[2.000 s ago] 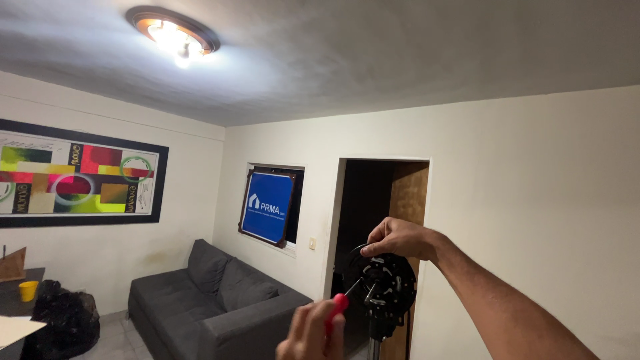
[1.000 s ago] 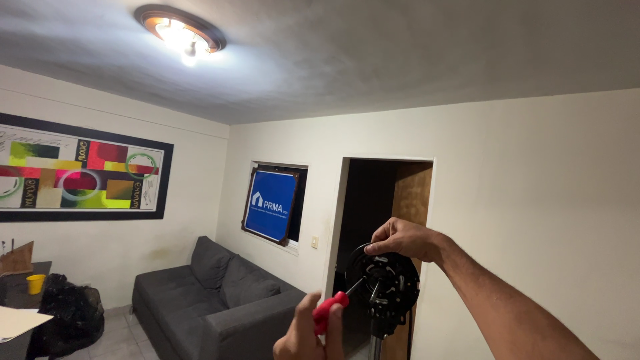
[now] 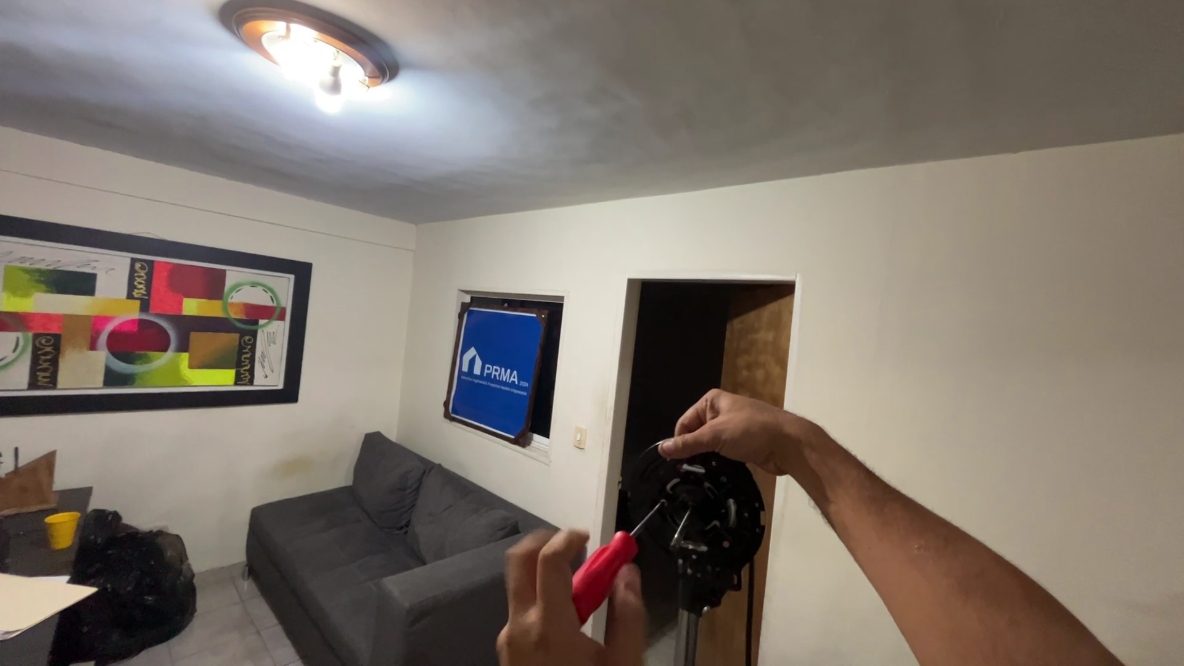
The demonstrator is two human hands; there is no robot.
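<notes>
My left hand, blurred, holds a screwdriver by its red handle. The thin metal shaft points up and right, its tip at a round black fan motor housing or guard plate. That black part stands on a metal pole. My right hand reaches in from the right and pinches the upper left rim of the black part, or something thin at that rim, between thumb and fingers. Which of the two it grips cannot be told.
Behind stand a dark grey sofa and a doorway with a wooden door. At left are a table with papers, a yellow cup and a black plastic bag. A lit ceiling lamp hangs above.
The fingers of my left hand have shifted around the red handle, while the screwdriver's tip stays at the black part. My right hand keeps its place at the upper rim.
</notes>
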